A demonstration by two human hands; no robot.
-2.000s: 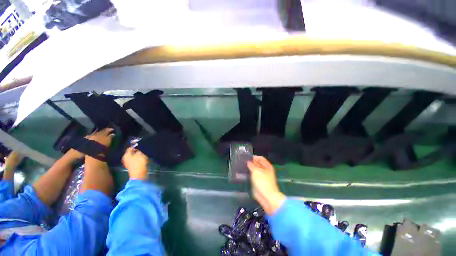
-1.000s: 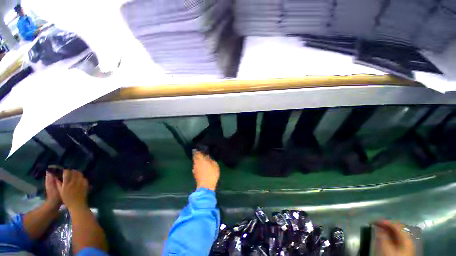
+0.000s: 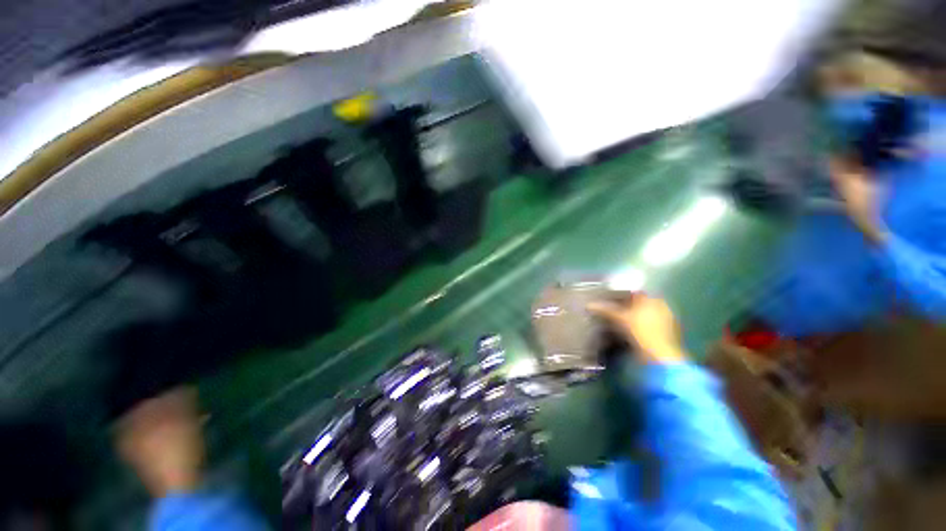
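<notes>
The frame is blurred. My right hand point(image 3: 645, 324) has its fingers at the right edge of a low pile of grey-brown booklets point(image 3: 568, 330) on the green surface; whether it grips one cannot be told. My left hand point(image 3: 164, 441) is at the lower left, against the dark shapes of the black boxes point(image 3: 259, 275); its fingers are too blurred to read. A glittering heap of black bagged accessories point(image 3: 415, 446) lies between my hands, nearer to me.
A white-covered shelf with a yellow-brown edge point(image 3: 124, 116) crosses the upper left. A white sheet point(image 3: 643, 62) hangs at the top. A small yellow object point(image 3: 355, 107) shows behind the boxes. A person in blue point(image 3: 913, 207) is at the right. A pinkish shape point(image 3: 524, 516) is at the bottom.
The view has swung to the right and tilted. The heap and booklet pile show nearer the middle. My right hand is now at the booklets' right edge; my left hand shows lower left.
</notes>
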